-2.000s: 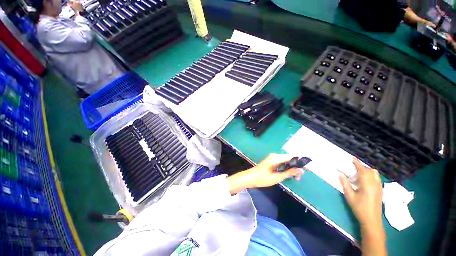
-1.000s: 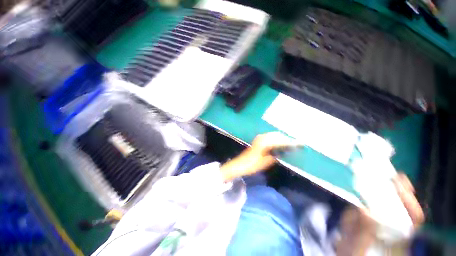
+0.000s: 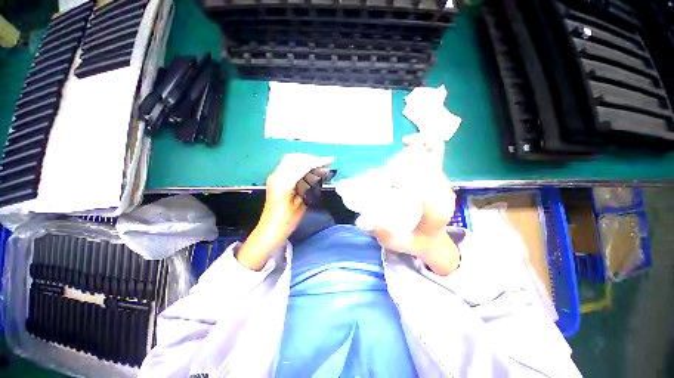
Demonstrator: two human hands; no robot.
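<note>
My left hand (image 3: 284, 196) holds a small bunch of black tubes (image 3: 313, 186) in front of my body at the bench's near edge. The tube ends point up and to the right. My right hand (image 3: 436, 214) holds a bunched white wiping cloth (image 3: 384, 193), just right of the tubes and apart from them. The cloth hides most of the fingers. A white paper sheet (image 3: 329, 113) lies on the green bench beyond my hands. A crumpled spare wipe (image 3: 431, 112) lies to its right.
A loose tube pile (image 3: 186, 100) lies left of the sheet. A white tray (image 3: 89, 140) with tube rows is at far left, above a lined packing crate (image 3: 171, 221). Black pocket trays (image 3: 332, 44) stand behind, more trays (image 3: 621, 81) at right. A blue crate (image 3: 565, 258) is below the bench.
The view has turned to the right and down. My right hand, empty at first, has taken hold of the white cloth and come in beside my left hand, which still holds tubes.
</note>
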